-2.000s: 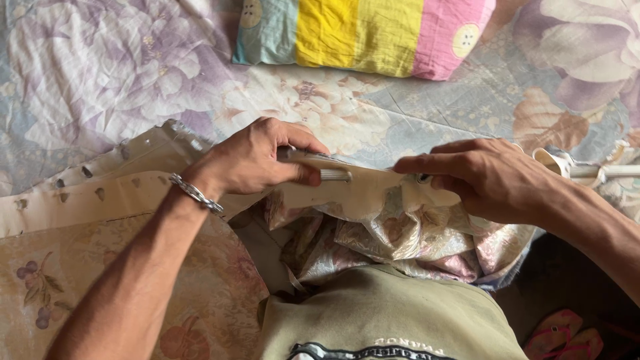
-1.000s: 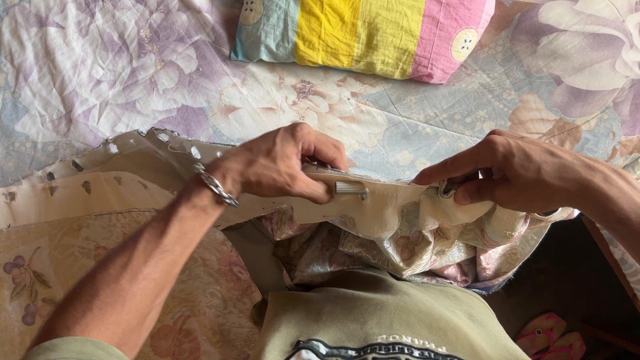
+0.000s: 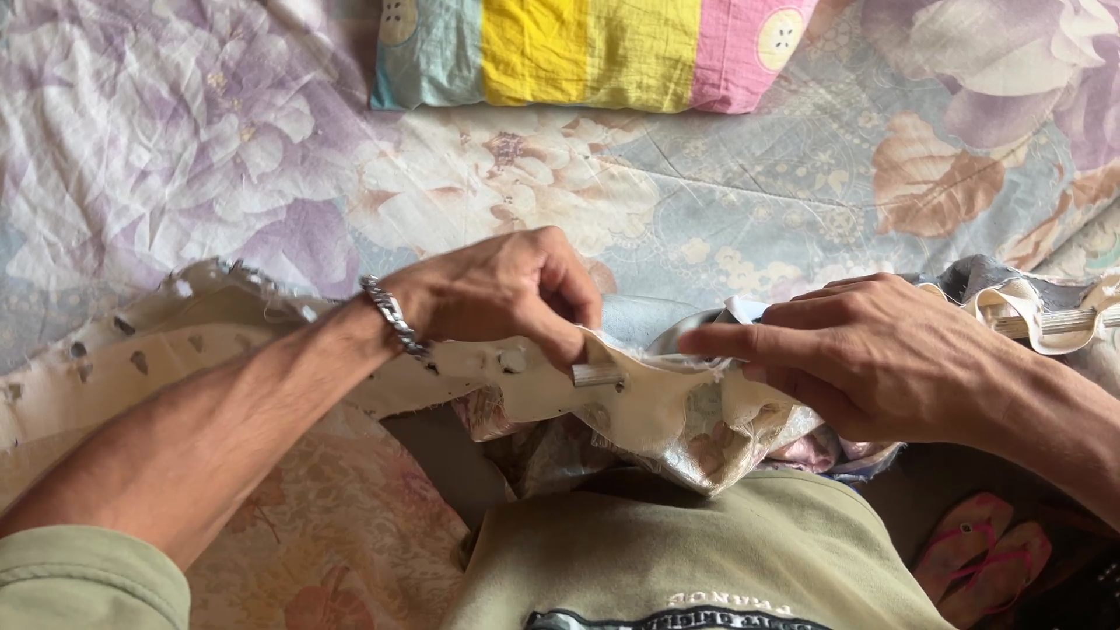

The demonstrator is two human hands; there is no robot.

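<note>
My left hand, with a metal bracelet at the wrist, pinches the upper edge of a cream fabric band with holes along it. The whitish end of a ribbed rod sticks out of the band just below my left fingertips. At the right, my right hand lies over the band, its fingers at a grey ring-like rim; its grip is partly hidden. Shiny patterned cloth hangs in folds beneath. Past my right wrist, another stretch of the ribbed rod runs through cream loops of the fabric.
A floral bedsheet spreads behind the band. At the top lies a striped pillow in blue, yellow and pink. Floral cloth covers the lower left. Pink flip-flops are on the floor at the lower right.
The rod's end stays near my left fingers. The band between my hands is now more bunched, and a grey rim shows by my right fingertips. More of the threaded rod shows at the right than one second ago.
</note>
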